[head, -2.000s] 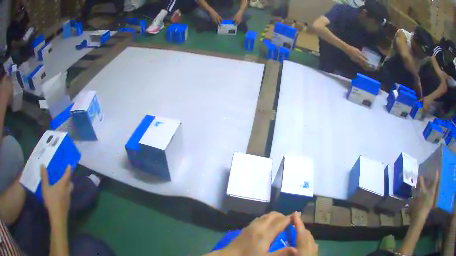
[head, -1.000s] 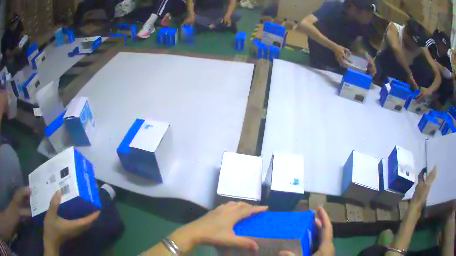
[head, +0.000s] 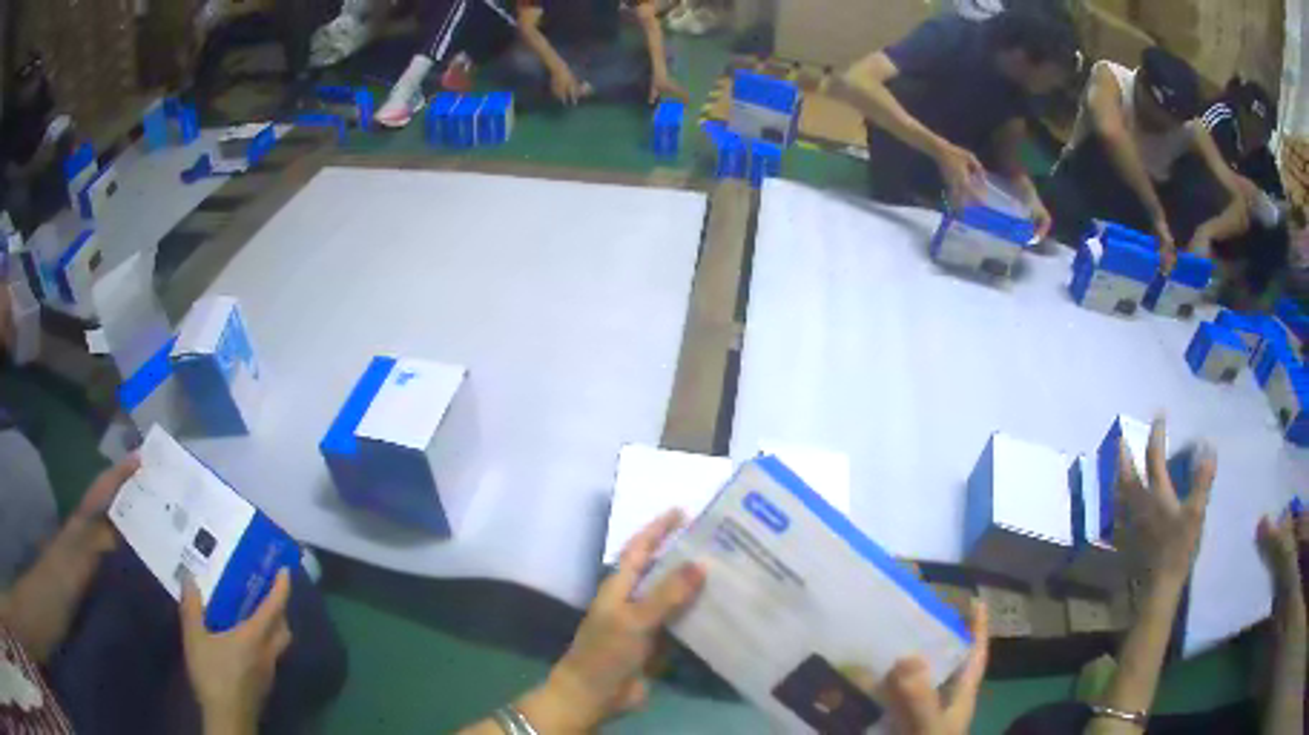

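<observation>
A blue and white retail carton (head: 804,596) is held low in front of me, tilted, with its white face up, showing a blue oval logo and a dark picture panel. My left hand (head: 627,610) grips its left edge; a metal bracelet is on that wrist. My right hand (head: 940,686) grips its lower right edge, partly cut off by the frame's bottom. Behind the carton, a standing carton (head: 653,491) with a white top is partly hidden, and another white top (head: 821,478) shows beside it.
A standing carton (head: 402,445) is on the white sheet (head: 488,273). More cartons (head: 1019,503) stand at right, where a neighbour's hand (head: 1166,510) reaches. A left neighbour holds a carton (head: 201,531). People sit at the far side around cartons (head: 983,237).
The carton in my hands has come up and turned from its blue face to its white picture face. The left neighbour's carton has turned. The right neighbour's hand has moved onto the standing cartons.
</observation>
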